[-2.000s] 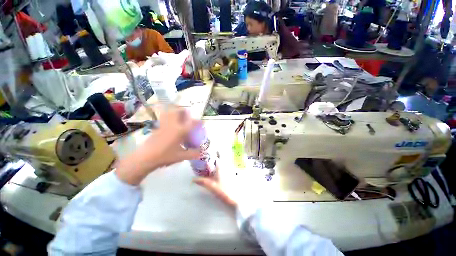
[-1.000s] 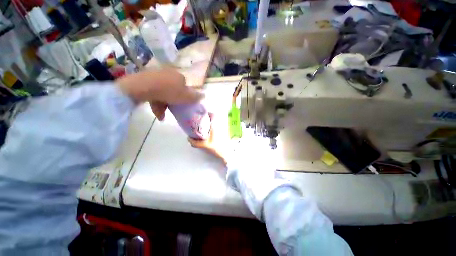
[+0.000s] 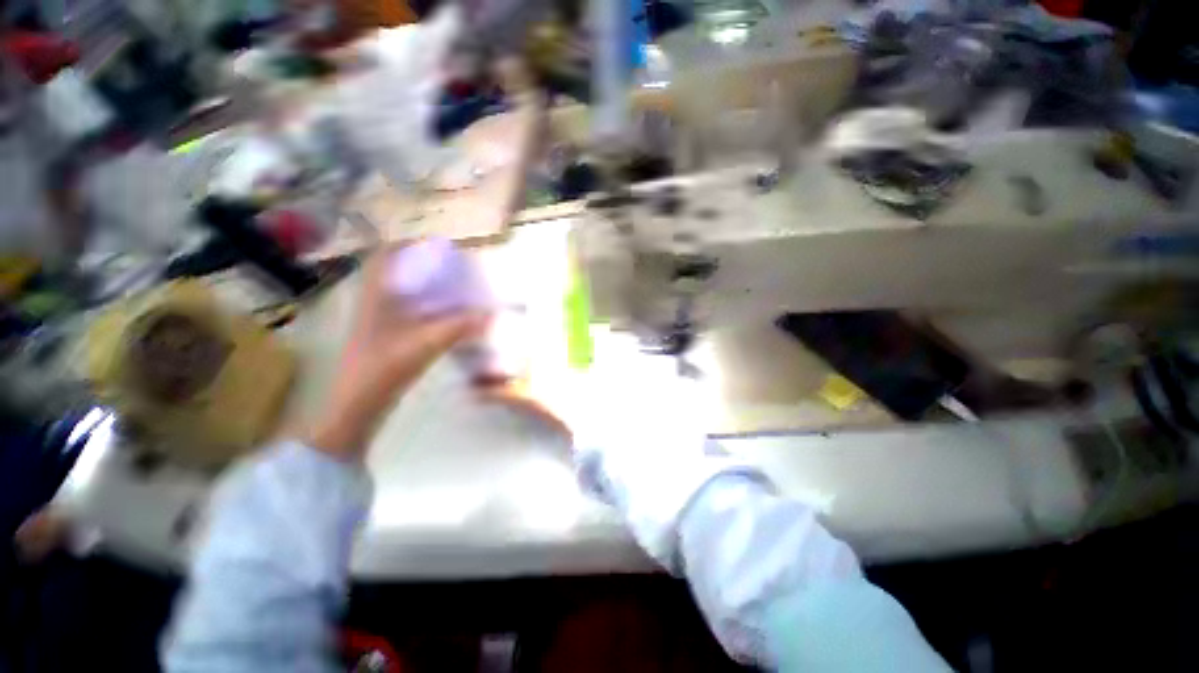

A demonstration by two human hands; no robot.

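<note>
A lidded bottle (image 3: 441, 279) with a lilac top is held upright or slightly tilted over the white table, left of the needle area. My left hand (image 3: 384, 345) is closed around its upper part. My right hand (image 3: 523, 400) is at its lower end, with the fingers against it; glare and blur hide part of this hand. The cream-white sewing machine (image 3: 842, 270) stands to the right, with a bright green tag (image 3: 579, 316) hanging at its head.
A black smartphone (image 3: 878, 362) lies under the machine arm, with a yellow pad (image 3: 842, 392) and a white cable (image 3: 957, 409) beside it. A yellower machine (image 3: 191, 368) with a round handwheel stands at left. Blurred cloth and dark cones lie behind. Black scissors (image 3: 1164, 381) are at the far right.
The view tipped down, then swung back left, bringing the yellower machine back into view. My left hand moved from over the bottle's top to its side, showing the lilac top.
</note>
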